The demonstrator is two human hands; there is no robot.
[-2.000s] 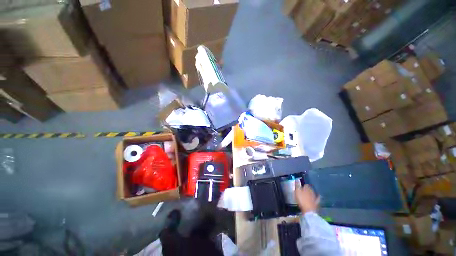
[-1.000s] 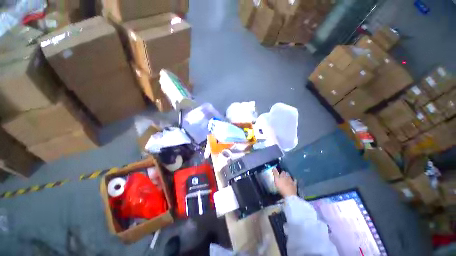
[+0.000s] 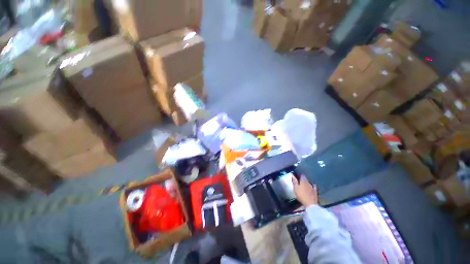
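The black label printer (image 3: 265, 198) stands on the light wood desk (image 3: 268, 238) with its grey-blue lid (image 3: 268, 171) open. A white label roll (image 3: 284, 186) sits inside its right part. My right hand (image 3: 305, 191) is at the printer's right side, fingers at the roll; blur hides whether they grip it. A white label strip (image 3: 241, 210) lies at the printer's left side. My left hand is not in view; only a pale sleeve end shows at the bottom edge. The view is blurred.
A black keyboard (image 3: 299, 238) and a lit monitor (image 3: 368, 227) are at the lower right. Left of the desk stand a red case (image 3: 210, 198) and an open carton (image 3: 154, 247) with a red bag and white roll. Brown cartons (image 3: 111, 87) are stacked at upper left, more (image 3: 381, 77) at right.
The view has turned and shifted, so the desk and cartons sit differently in the picture. My right hand stays at the roll inside the open printer.
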